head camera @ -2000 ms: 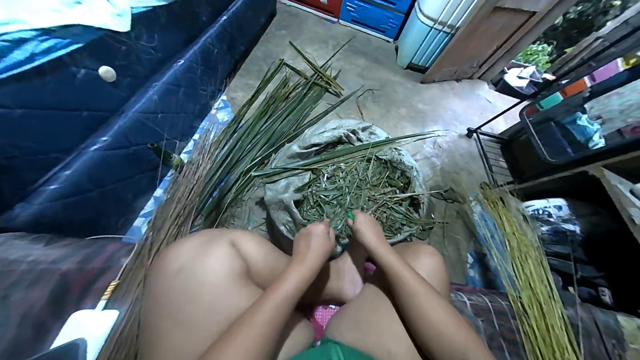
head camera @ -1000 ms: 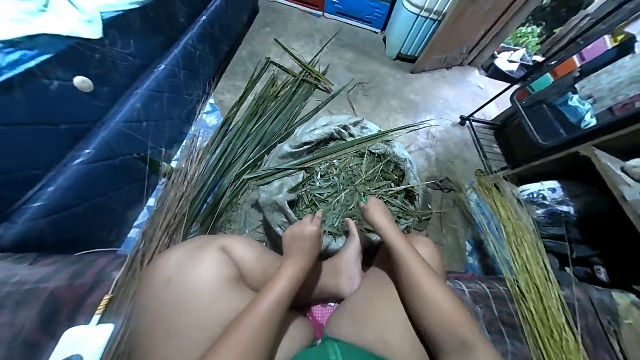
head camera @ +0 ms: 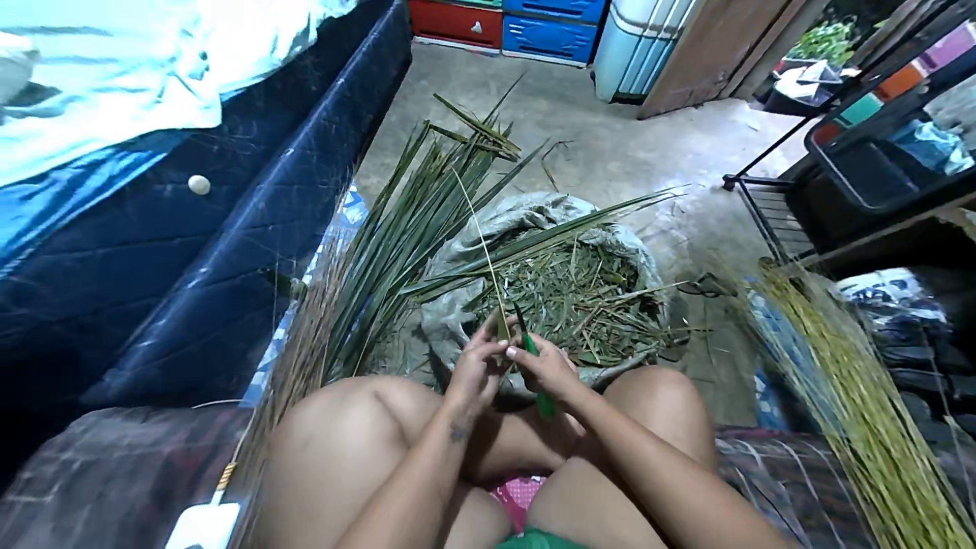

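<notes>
My left hand (head camera: 482, 360) is closed on a narrow palm leaflet (head camera: 503, 328), from which a thin pale midrib (head camera: 482, 236) rises up and to the left. Close against it, my right hand (head camera: 545, 367) grips a green-handled knife (head camera: 528, 345), its dark blade pointing away from me beside the leaflet. Both hands are over the near rim of an open woven sack (head camera: 450, 305) filled with green leaf scraps (head camera: 572, 293). Long palm leaflets (head camera: 412, 221) lie left of the sack, some across its rim.
Thin brown midribs (head camera: 301, 358) stand at my left beside a dark blue mattress (head camera: 191, 267). A bundle of yellow-green midribs (head camera: 862, 396) leans at my right, near a black metal rack (head camera: 770, 217). Plastic drawers (head camera: 549, 34) and a wooden door (head camera: 709, 57) are at the back.
My hands have come together around the leaflet and knife; one second ago they were apart. The pale midrib now stands out above them, and the knife blade shows.
</notes>
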